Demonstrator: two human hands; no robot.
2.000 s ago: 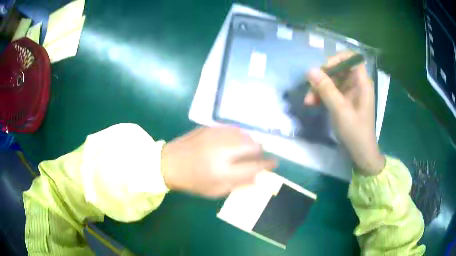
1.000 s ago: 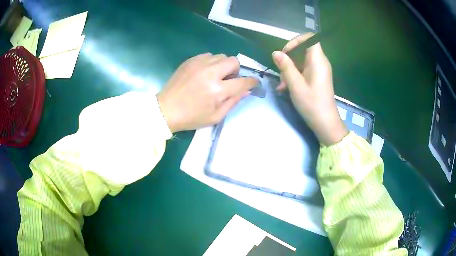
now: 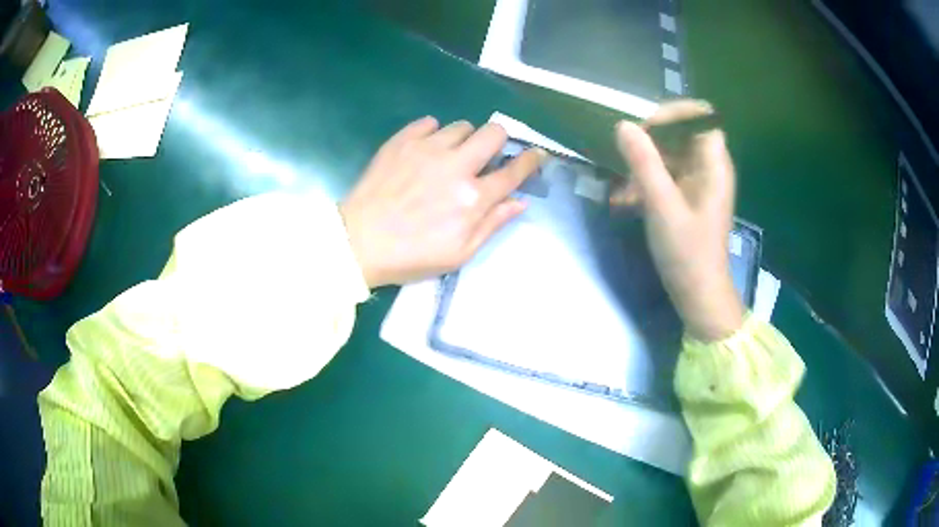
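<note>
A tablet back cover [image 3: 546,270] lies inside up on a white protective sheet [image 3: 412,312], tilted in view. My left hand [image 3: 438,201] rests on the cover's upper left corner, fingertips on the rim; whether anything is under them is hidden. My right hand [image 3: 685,206] is raised over the cover's upper right part, slightly blurred, and holds dark tweezers [image 3: 684,127] between thumb and fingers. The tweezers' tip cannot be made out. Below the cover lies an adhesive sheet [image 3: 484,476], part white and part black, cut off by the lower edge.
Another cover [image 3: 602,46] on a white sheet lies at the top, and one more [image 3: 914,257] at the far right. A red fan [image 3: 46,196] stands at left beside cream liner sheets [image 3: 139,88]. Small dark slivers [image 3: 842,479] lie at lower right by a blue tray edge.
My right hand with the tweezers has moved right and down, away from the corner. My left hand stays at the corner, its fingers spread flatter. The cover at the top has shifted right in view.
</note>
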